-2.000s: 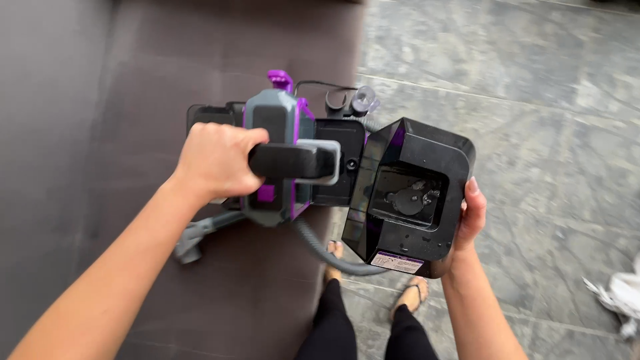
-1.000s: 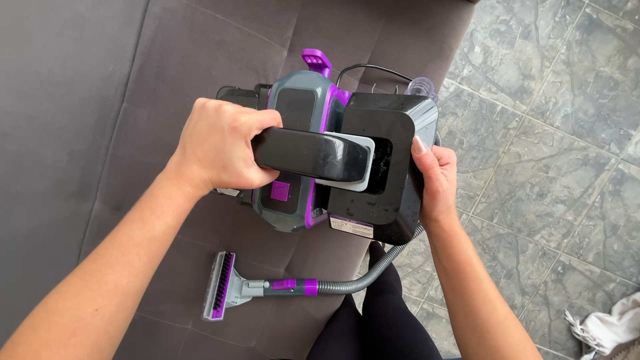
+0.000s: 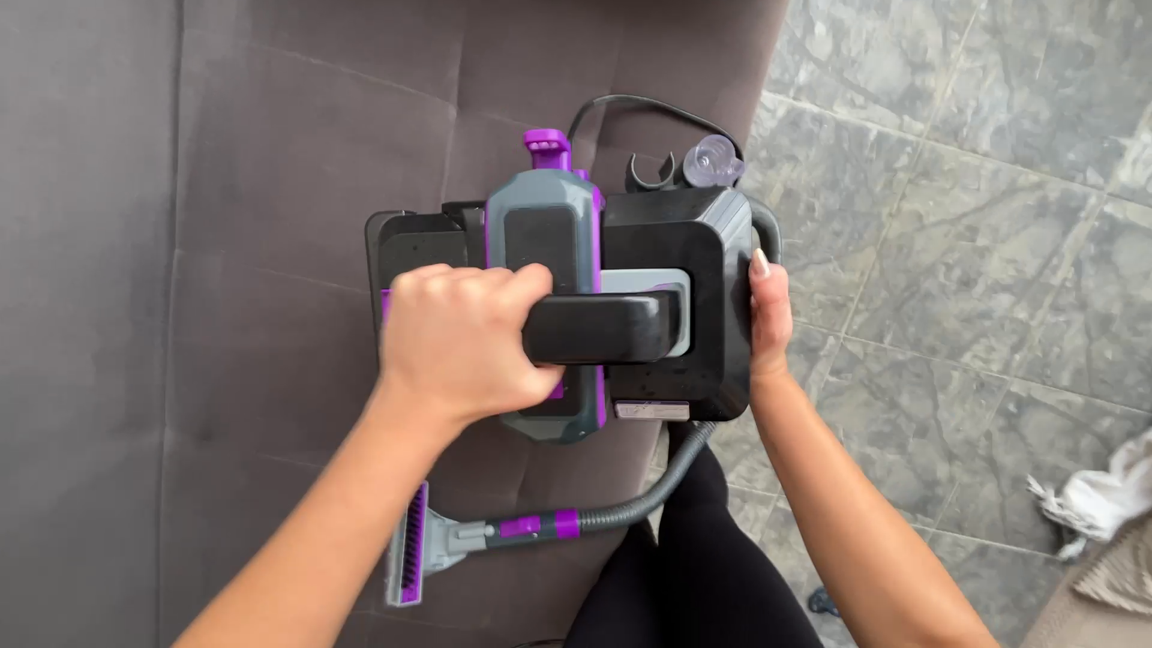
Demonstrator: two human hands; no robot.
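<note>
A grey, purple and black portable upholstery cleaner [image 3: 544, 236] rests on a grey cushioned seat. My left hand [image 3: 468, 342] is closed around its black carry handle [image 3: 598, 329]. At the machine's right end sits a black tank or cover [image 3: 661, 387], fitted around a light grey part below the handle. My right hand [image 3: 770, 310] presses on the outer side of this black piece, thumb visible, the other fingers mostly hidden. The ribbed hose [image 3: 648, 499] curves below to a brush nozzle [image 3: 416, 546] lying on the seat.
The grey upholstered seat [image 3: 297, 135] extends to the left, its edge running beside the machine. Grey tiled floor [image 3: 972, 270] lies to the right, with a white fringed cloth [image 3: 1102, 490] at the far right. A black cord [image 3: 648, 101] loops behind the machine.
Two seconds ago the black piece was tilted away at the right in my right hand; now it sits flush against the machine's body. My left hand has stayed on the handle.
</note>
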